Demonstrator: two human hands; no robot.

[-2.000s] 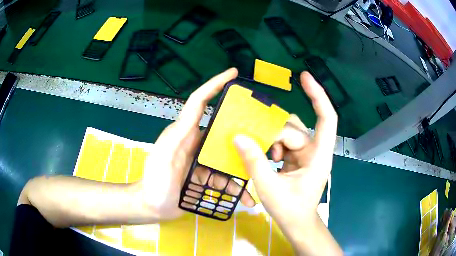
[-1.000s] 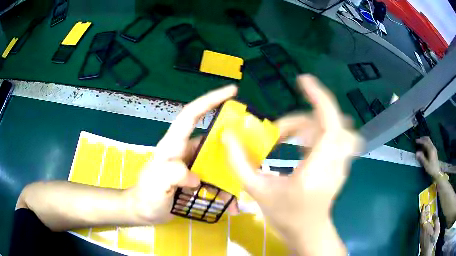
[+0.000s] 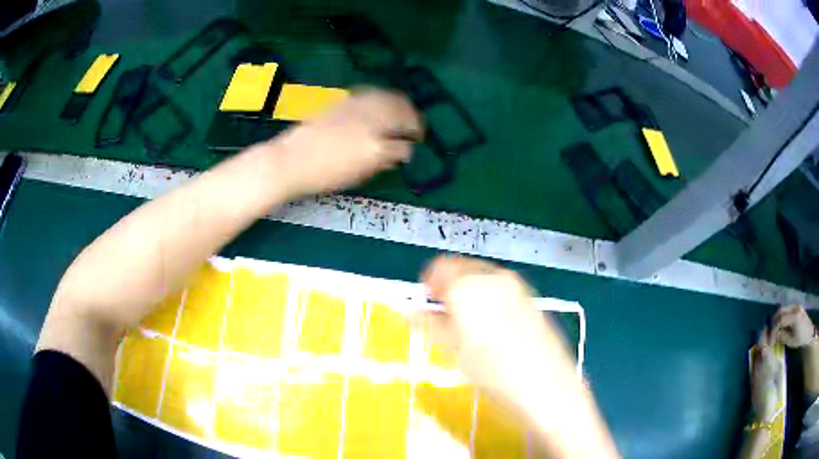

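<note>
My left hand (image 3: 364, 139), blurred, is over the green belt, beside bare black housings (image 3: 449, 112); whether it holds one cannot be told. My right hand (image 3: 480, 291), blurred, is over the upper right of the yellow film sheet (image 3: 323, 323), its fingertips near a white strip; whether they grip a film piece cannot be told. A housing with yellow film (image 3: 249, 87) lies on the belt left of my left hand. A second yellow film piece (image 3: 305, 101) is right beside it, partly behind that hand. Openings at the sheet's right end show dark green.
The pale, scuffed rail (image 3: 386, 220) runs between worktop and belt. More black housings lie on the belt, some with yellow film (image 3: 660, 152). A grey post (image 3: 718, 197) slants across the right. Another person's hands (image 3: 781, 336) are at the far right over a narrow yellow sheet.
The filmed housing has left my hands. My left hand has moved up over the belt, my right hand down to the sheet. Belt items have shifted left; another filmed housing shows at right.
</note>
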